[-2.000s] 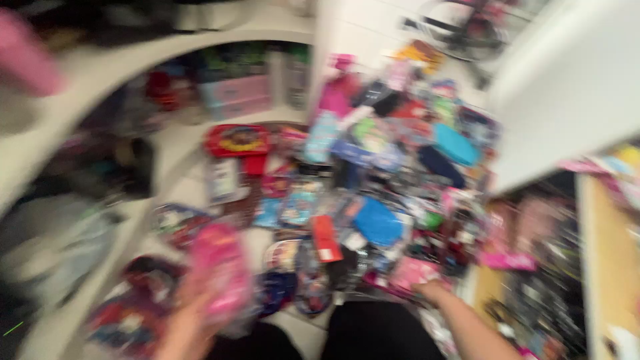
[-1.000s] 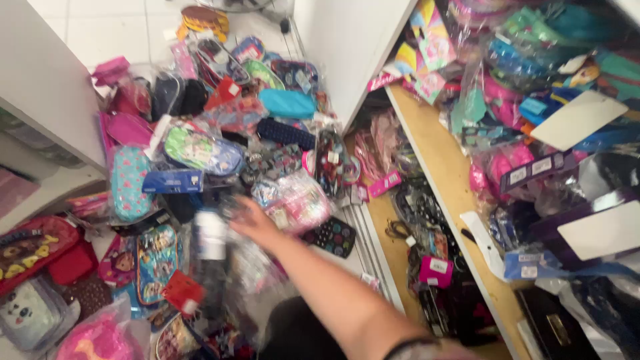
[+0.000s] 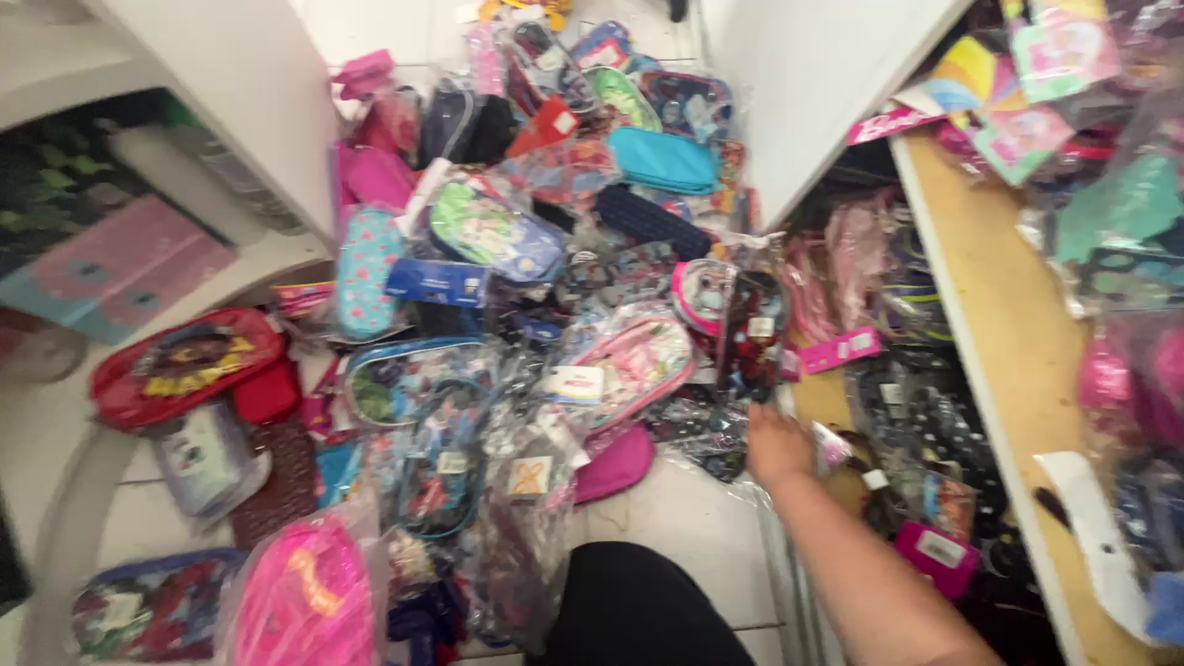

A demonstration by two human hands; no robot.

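Note:
My right hand (image 3: 777, 446) reaches in from the lower right. Its fingers touch the lower end of a dark printed pouch in clear plastic (image 3: 754, 338); how they grip it is hard to tell. Beside that pouch lies a round pink-rimmed case (image 3: 703, 294). Left of the hand are a pink pouch in clear wrap (image 3: 638, 365) and a magenta pouch (image 3: 615, 464). A turquoise zip case (image 3: 663, 160) and a navy textured case (image 3: 653, 222) lie higher in the pile. My left hand is out of view.
Many wrapped pouches cover the tiled floor, among them a red case (image 3: 190, 368) and a bright pink bag (image 3: 305, 592). White panels (image 3: 823, 83) stand on both sides. A wooden shelf edge (image 3: 990, 351) with packaged goods runs along the right. My knee (image 3: 647, 610) is at the bottom.
My right hand has moved right, from the middle of the pile to its edge near the shelf. The black remote-like item seen beside the pink pouch no longer shows. The view has swung left.

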